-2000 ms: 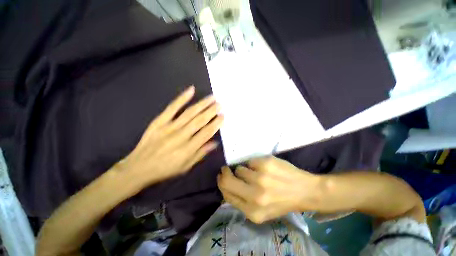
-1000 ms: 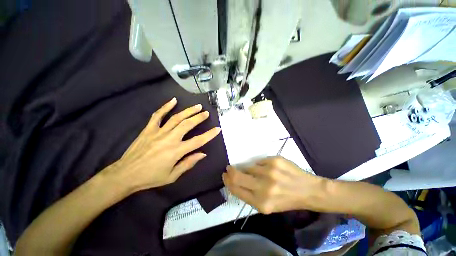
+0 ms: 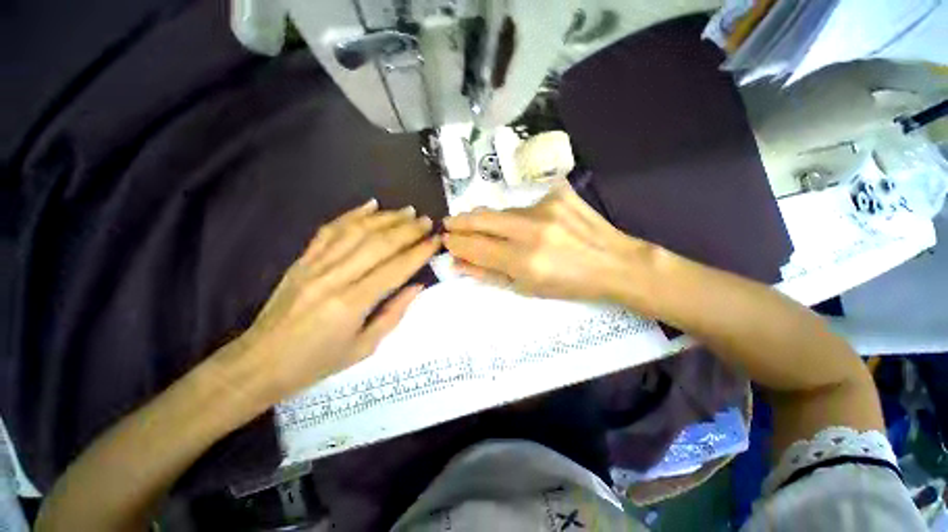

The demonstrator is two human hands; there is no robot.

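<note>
A large dark purple-brown garment panel [image 3: 208,208] spreads left of the needle, its edge below the presser foot area. My left hand [image 3: 348,281] lies flat on it, palm down, fingertips near the edge. My right hand [image 3: 546,247] is just in front of the machine, its fingertips pinched at the panel's edge, close to my left fingertips. What lies under the right fingers is hidden; no tool shows. The sewing machine head [image 3: 416,62] stands above the hands, with the presser foot area [image 3: 457,151] partly visible.
A stack of dark cut panels [image 3: 676,145] lies right of the needle, beside a cream knob [image 3: 545,156]. Ruler markings [image 3: 489,369] run along the white table's front edge. Papers [image 3: 821,36] lie on the machine. A basket [image 3: 686,473] holds dark cloth and a blue-white packet.
My right hand has moved up from the table's front edge toward the needle, and the panel's lower edge has moved up with it. The thin silvery tool no longer shows. The view has shifted.
</note>
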